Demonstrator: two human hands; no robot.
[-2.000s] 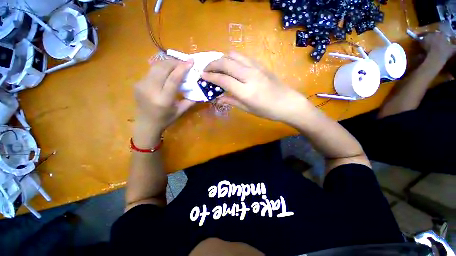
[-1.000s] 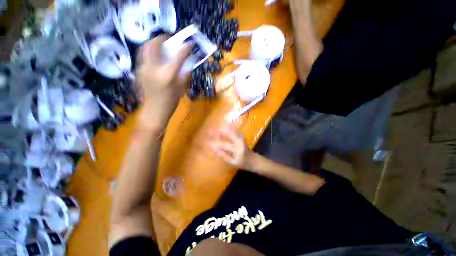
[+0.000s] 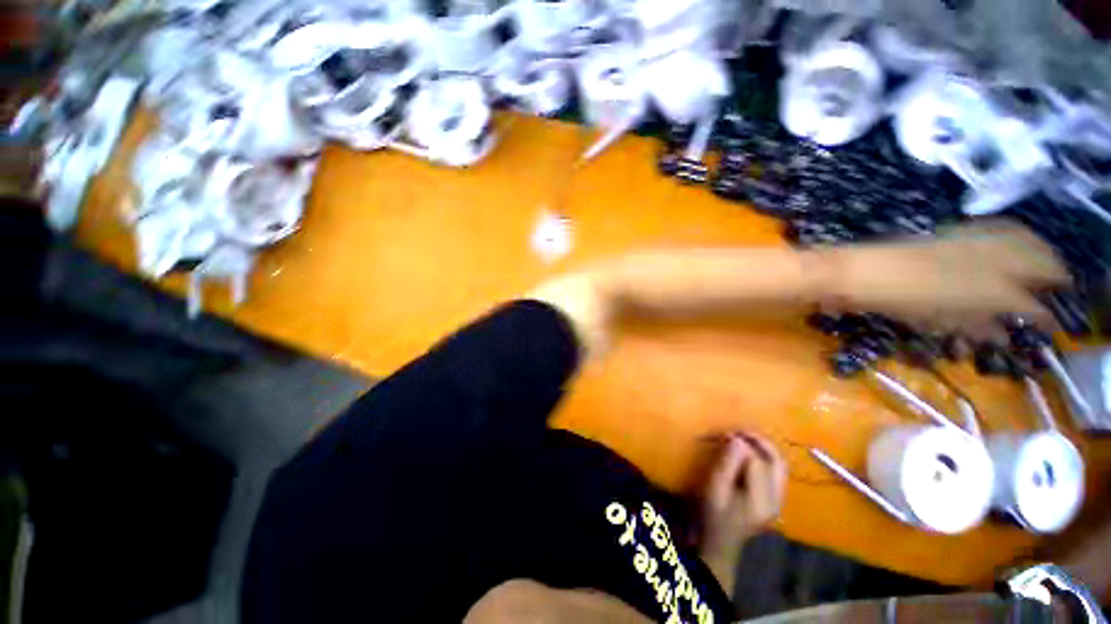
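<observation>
My left arm stretches to the right across the tabletop. My left hand (image 3: pixel 1005 274) is blurred over the dark pile of small black square parts (image 3: pixel 780 183); its fingers look apart, but I cannot tell if it holds anything. My right hand (image 3: pixel 746 488) is low near the table's front edge, with fingers curled; whether something small is in it cannot be made out. Two round white housings with thin white antennas stand at the right, the nearer one (image 3: pixel 936 473) beside the other (image 3: pixel 1042 478).
Many white housings (image 3: pixel 451 120) lie heaped along the far side and at the left (image 3: pixel 262 201). A small pale heap (image 3: pixel 552 234) lies on the orange tabletop (image 3: pixel 402 256). Part of another white unit (image 3: pixel 1094 384) shows at the right edge.
The view has swung left. My left hand has moved from the far side, where a white housing was at it, right over the black pile. My right hand's fingers are now curled.
</observation>
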